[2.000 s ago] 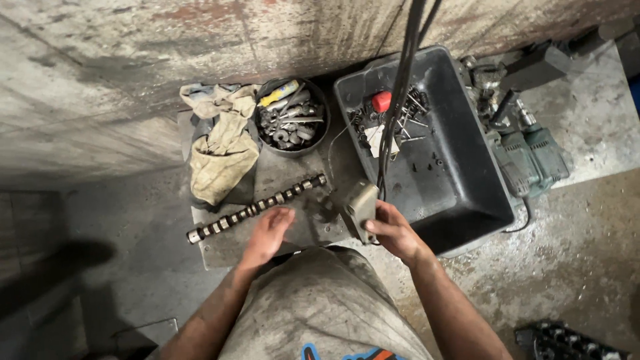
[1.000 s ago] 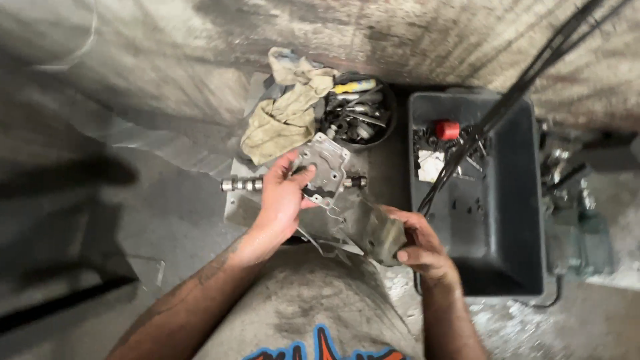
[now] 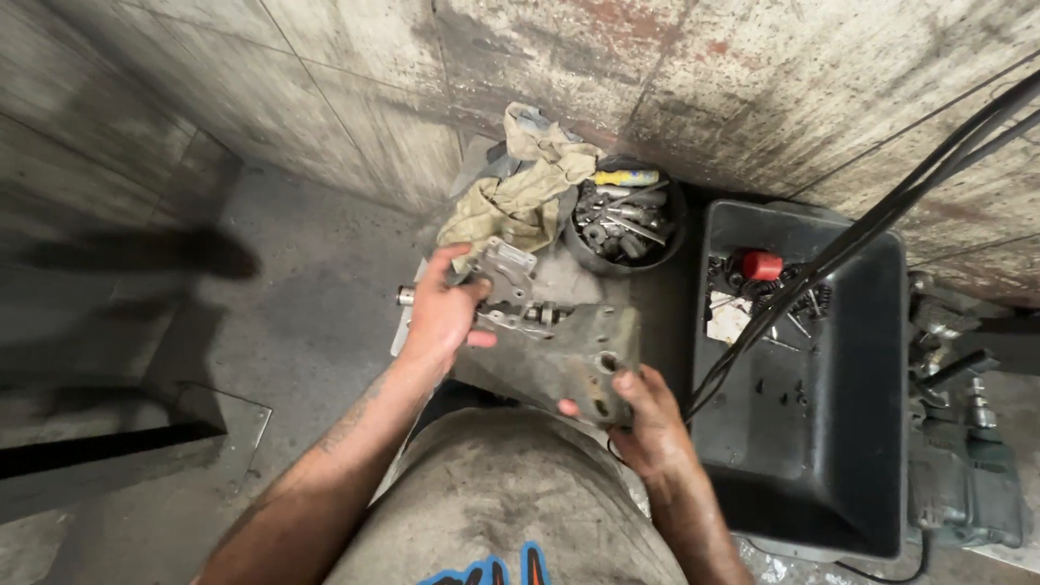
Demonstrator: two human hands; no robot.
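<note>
My left hand (image 3: 447,313) grips a flat, light-grey metal plate (image 3: 508,280) with bolt holes, thumb on its face. Low over the bench, my right hand (image 3: 654,418) holds the lower right end of a dull grey metal housing (image 3: 561,361), its thumb near an oblong hole. The plate lies close against the housing's upper left edge; whether they are joined cannot be told. Behind both runs a camshaft (image 3: 405,296), its left end showing past my left hand and some lobes showing between the parts.
A beige rag (image 3: 516,203) lies behind the plate. Beside it stands a round black tub (image 3: 605,264) of metal parts and a yellow-handled tool. At right, a black plastic tray (image 3: 861,390) holds a red cap (image 3: 762,265) and small hardware; black cables (image 3: 821,264) hang across it.
Two seconds ago my left hand was free beside the camshaft; one second ago it held the plate. Now the housing is turned broad side up, closer to the plate. The view has shifted.
</note>
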